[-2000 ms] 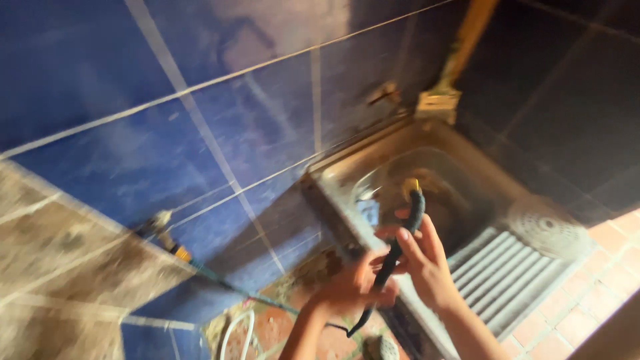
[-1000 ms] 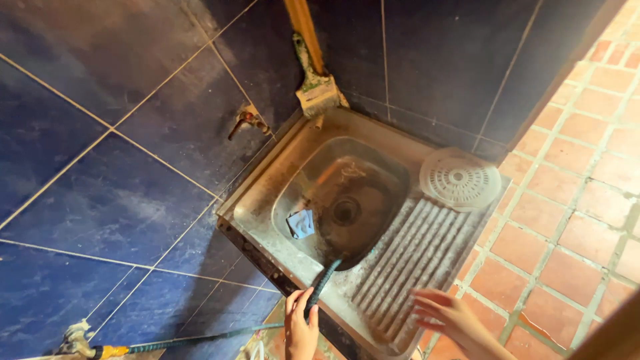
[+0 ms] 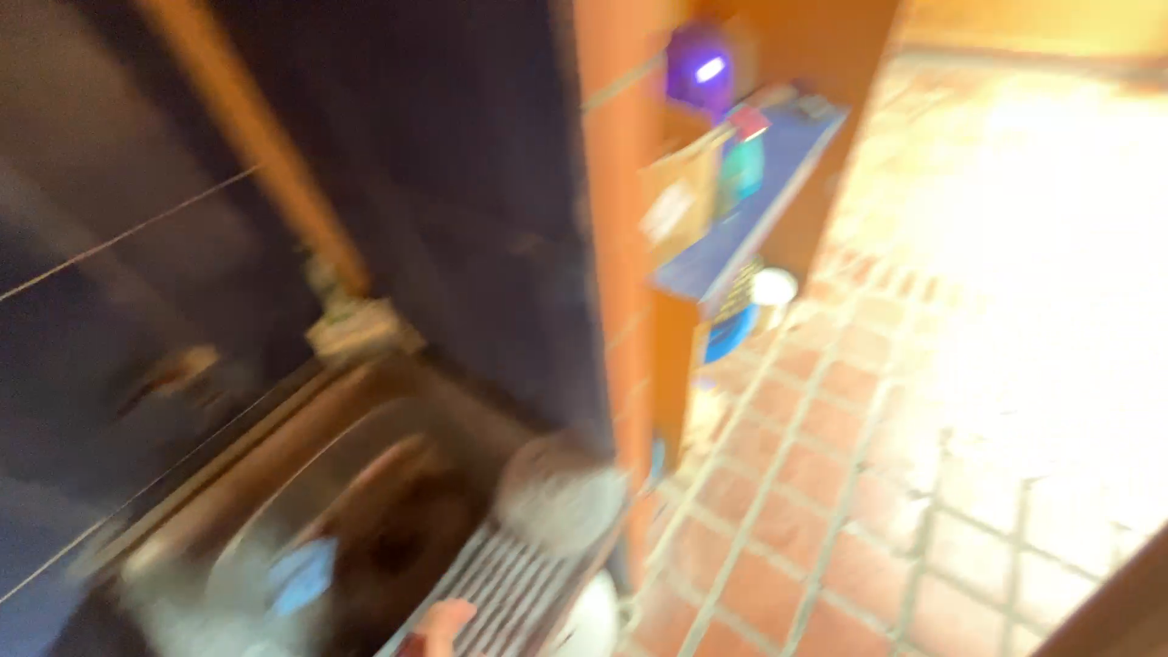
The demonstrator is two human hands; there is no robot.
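Only a small part of one hand (image 3: pixel 444 625) shows at the bottom edge, over the ribbed drainboard (image 3: pixel 511 579) of a metal sink; which hand it is and what it holds cannot be told. The other hand is out of view, and so is the dark hose. A light blue packet or cloth (image 3: pixel 304 575) lies in the basin (image 3: pixel 401 511). On the drainboard's far end rests a round, whitish perforated strainer (image 3: pixel 561 502). Strong blur covers the whole view.
A tap (image 3: pixel 173 374) juts from the dark tiled wall. A worn brush (image 3: pixel 360 330) stands at the sink's back corner by a wooden pole (image 3: pixel 265 146). Right of the orange wall edge (image 3: pixel 620 228), a blue shelf (image 3: pixel 766 182) holds several items above the tiled floor (image 3: pixel 785 474).
The view has swung far to the right, bringing the shelf into sight. The hose, seen in one hand a second ago, is no longer visible, and most of both hands has left the view.
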